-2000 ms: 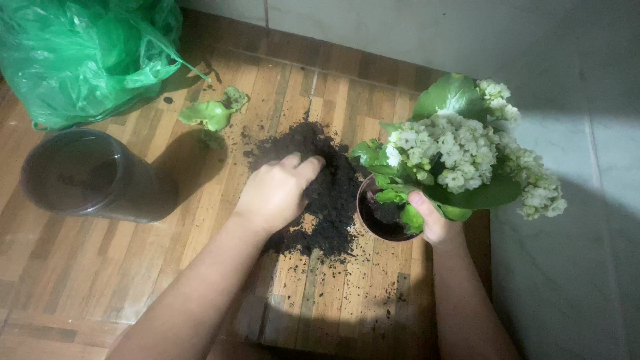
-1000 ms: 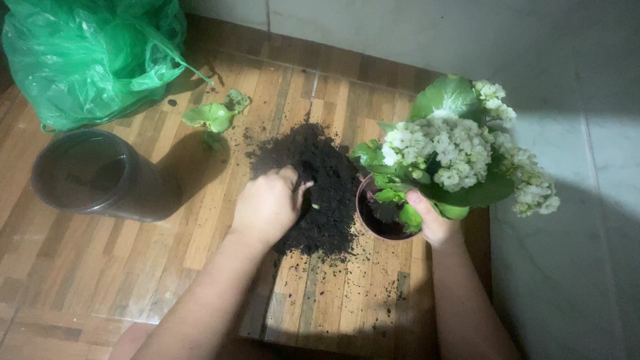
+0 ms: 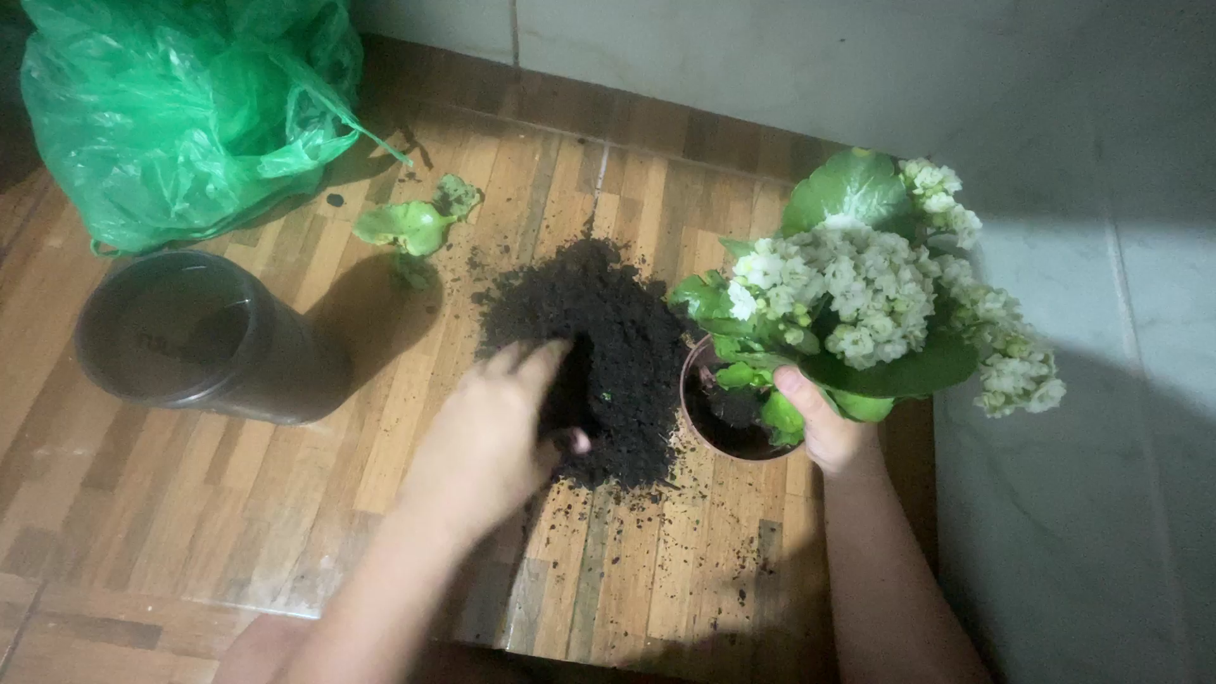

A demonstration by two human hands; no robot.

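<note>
My left hand (image 3: 503,423) is at the left side of a pile of dark potting soil (image 3: 622,351), its fingertips in the soil and its thumb apart from them. Whether it has soil in its grasp is hidden. To the right of the pile, my right hand (image 3: 836,427) grips the rim side of a small brown plastic pot (image 3: 698,432), with the thumb up against the leaves. The pot holds some dark soil and a plant with broad green leaves (image 3: 845,190) and clusters of white flowers (image 3: 874,285), which lean to the right over my hand.
A clear plastic container (image 3: 285,370) stands at the left on the wood-patterned tiles (image 3: 313,513). Behind it is a crumpled green plastic bag (image 3: 190,123). Detached leaves (image 3: 408,226) lie between bag and soil. A pale tiled wall (image 3: 1035,532) bounds the right and the back.
My left hand has moved from the upper part of the soil pile to its lower left side. My right hand stays at the pot.
</note>
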